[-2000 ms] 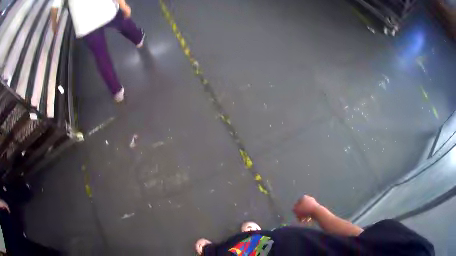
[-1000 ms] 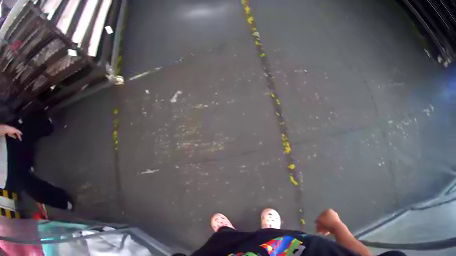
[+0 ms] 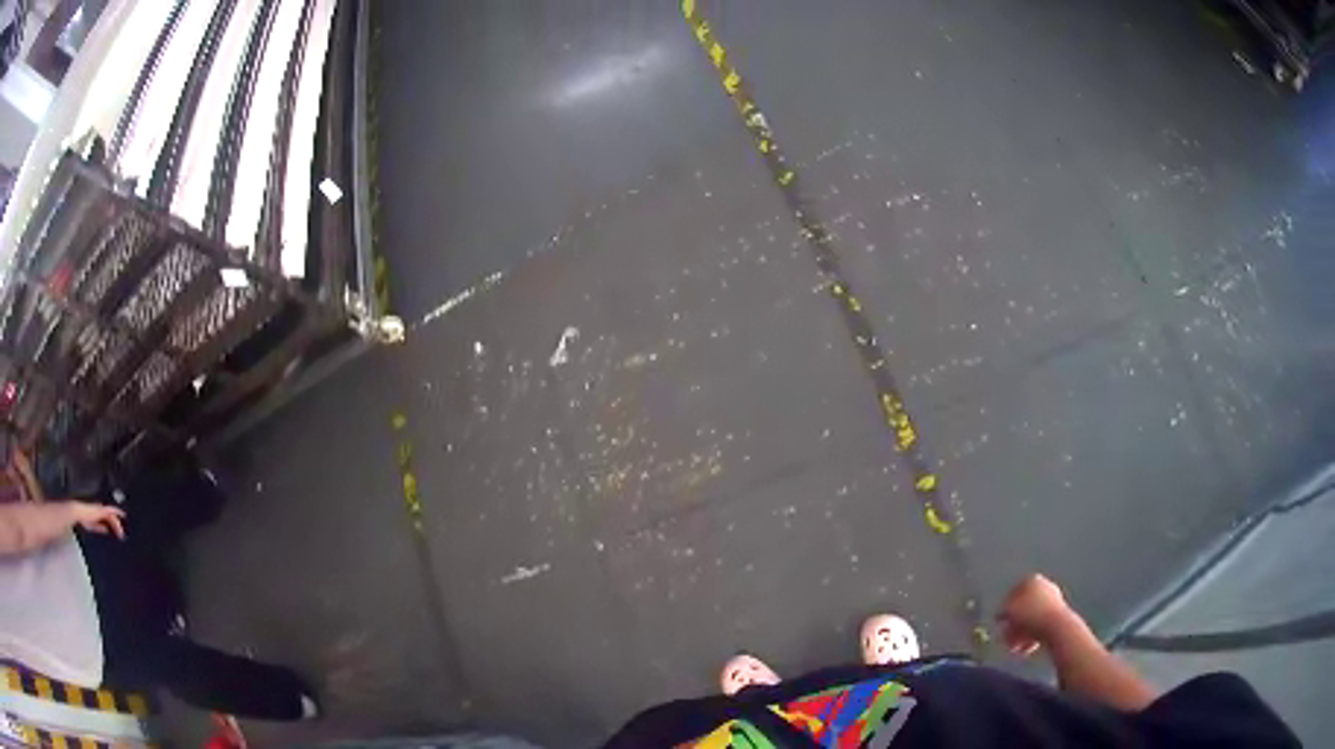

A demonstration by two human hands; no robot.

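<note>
My right hand (image 3: 1035,612) is bare, at the lower right beside my dark shirt, over the floor. Its fingers are curled in; nothing is seen in it, though its inner side is hidden. My left hand is not in view. Nearest in front of me is the dark grey floor (image 3: 688,439) with a worn yellow-black line (image 3: 896,424) and pale scuffs. The pale toes of my shoes (image 3: 889,638) show below my shirt.
A large metal rack (image 3: 359,176) with long white cloth panels (image 3: 220,132) stands at the upper left. A co-worker (image 3: 51,600) is at the lower left, by yellow-black stripes (image 3: 73,695). A bin with clear sheeting (image 3: 1230,585) is at the right. Another rack's corner (image 3: 1288,59) shows upper right.
The camera view has turned and shifted. The walking person in purple trousers has left the picture. The co-worker at the left shows more fully. My right hand stays curled beside my body.
</note>
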